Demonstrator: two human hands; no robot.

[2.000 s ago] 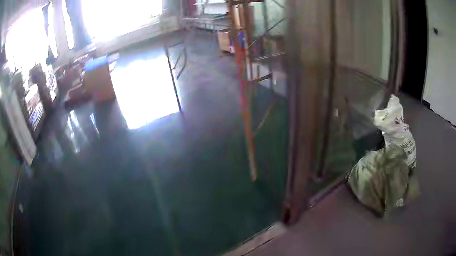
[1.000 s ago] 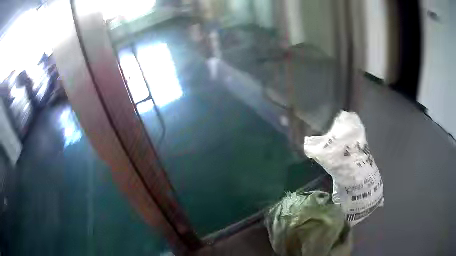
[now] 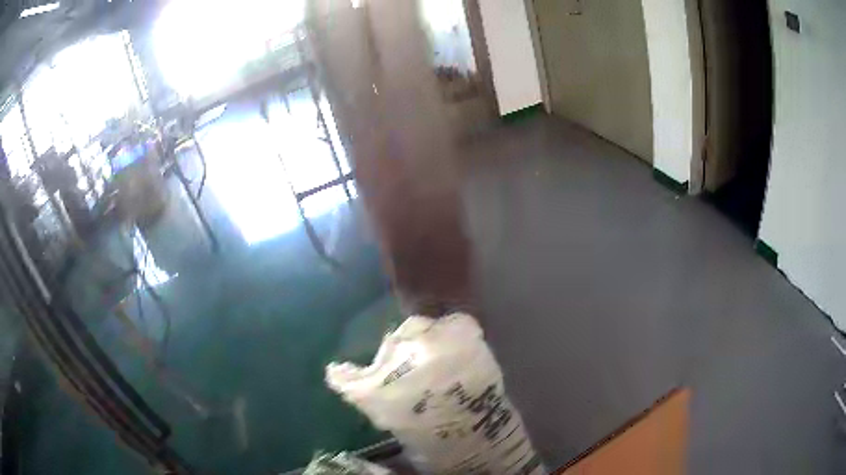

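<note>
Neither of my hands is in view. A white woven sack (image 3: 455, 399) with dark printing stands upright on the floor at the bottom centre, beside the foot of a brown pillar. The top of a green woven sack (image 3: 341, 464) shows at its left, cut off by the lower edge. A flat orange-brown piece (image 3: 640, 441), perhaps cardboard, juts in from the bottom edge at the right. What holds or bears it is hidden.
The brown pillar (image 3: 408, 167) rises between the green floor on the left (image 3: 278, 325) and the grey aisle (image 3: 594, 260). Metal frames stand on the left. A closed door (image 3: 598, 70), a dark doorway (image 3: 737, 121) and white walls line the right.
The view has moved closer and turned right. The sacks have shifted left and down in the picture. More aisle and the door show now, and the orange-brown piece has come in at the bottom.
</note>
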